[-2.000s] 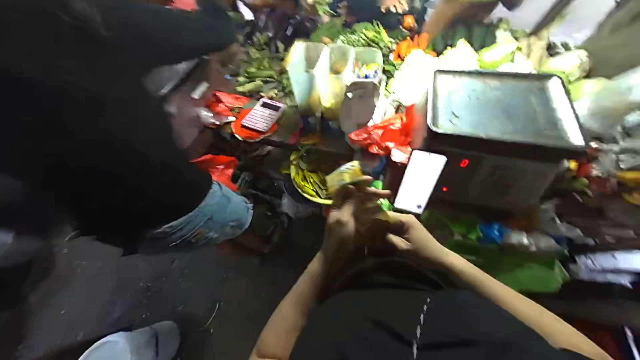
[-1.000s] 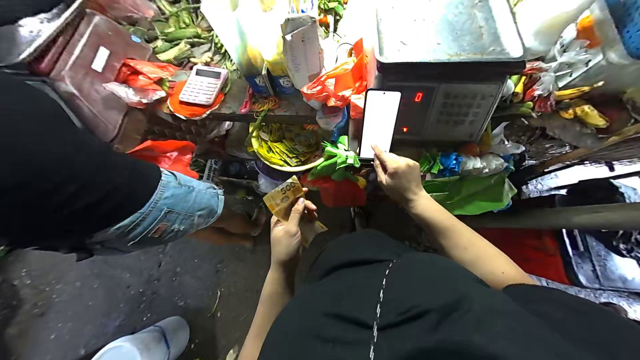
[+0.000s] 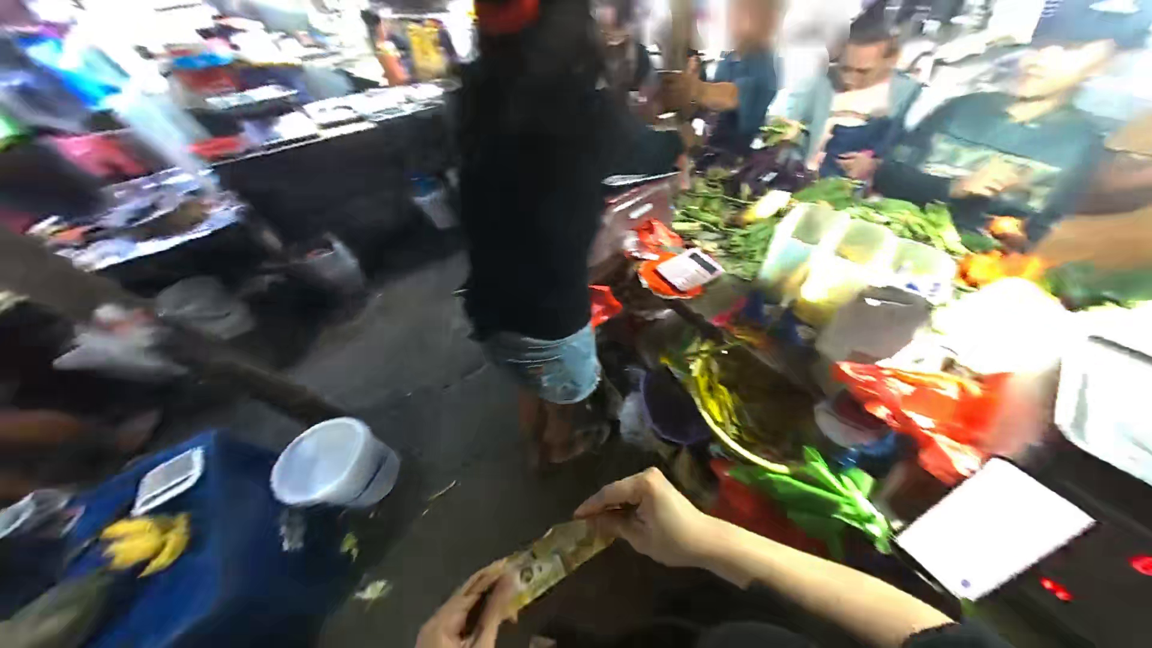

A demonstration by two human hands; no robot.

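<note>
Low in the view, a yellowish banknote (image 3: 551,565) is stretched between my two hands. My left hand (image 3: 472,607) grips its lower left end, and my right hand (image 3: 652,517) pinches the upper right end between thumb and fingers. To the right of my right forearm, a phone with a blank white screen (image 3: 994,529) leans against the dark scale. Green leafy vegetables (image 3: 823,495) lie between that forearm and the phone. A calculator (image 3: 689,270) rests on an orange dish farther back.
A person in a black top (image 3: 531,180) and denim shorts stands ahead. White tubs (image 3: 333,463) stand beside a blue table (image 3: 207,540) with bananas (image 3: 146,542) at the left. A red plastic bag (image 3: 927,409) and a tray (image 3: 1107,405) are at the right. Several people are behind the vegetables.
My right hand has left the phone and now holds the banknote together with my left hand. The view has swung left and up.
</note>
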